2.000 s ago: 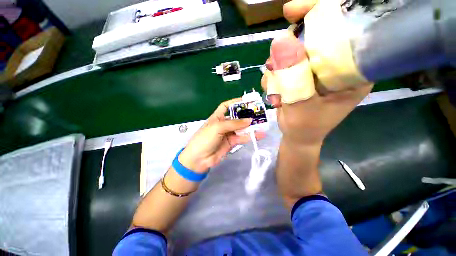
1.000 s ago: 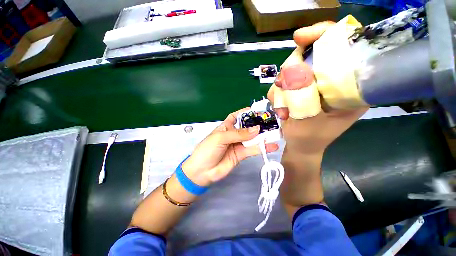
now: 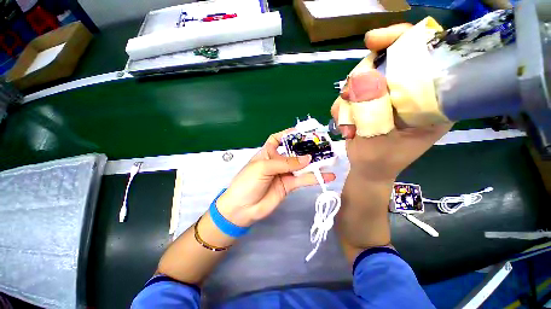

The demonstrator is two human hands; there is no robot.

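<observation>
My left hand [image 3: 266, 175] holds an open white power adapter housing [image 3: 327, 162] by its sides, thumb on the near edge. Its dark circuit board [image 3: 308, 146] with yellow and red parts faces up, and its plug prongs point away from me. Its white cable [image 3: 325, 220] hangs down in a coil. My right hand [image 3: 377, 121], with cream tape on the thumb, is wrapped round a big grey glue gun [image 3: 483, 84] close to the camera. The gun's nozzle [image 3: 332, 127] shows in part beside the plug end of the housing; I cannot tell if they touch.
A second open adapter [image 3: 406, 198] with coiled cable lies right of my forearm, over a white stick tool [image 3: 422, 225]. A short white cable [image 3: 128, 193] lies left of the mat [image 3: 199, 181]. Beyond the green belt [image 3: 151, 114] are a foam-topped tray [image 3: 205, 37] and cardboard boxes [image 3: 356, 23].
A second adapter now lies at the right by the white stick. The belt adapter has moved right, mostly behind my right hand. The held adapter has shifted slightly left since one second ago.
</observation>
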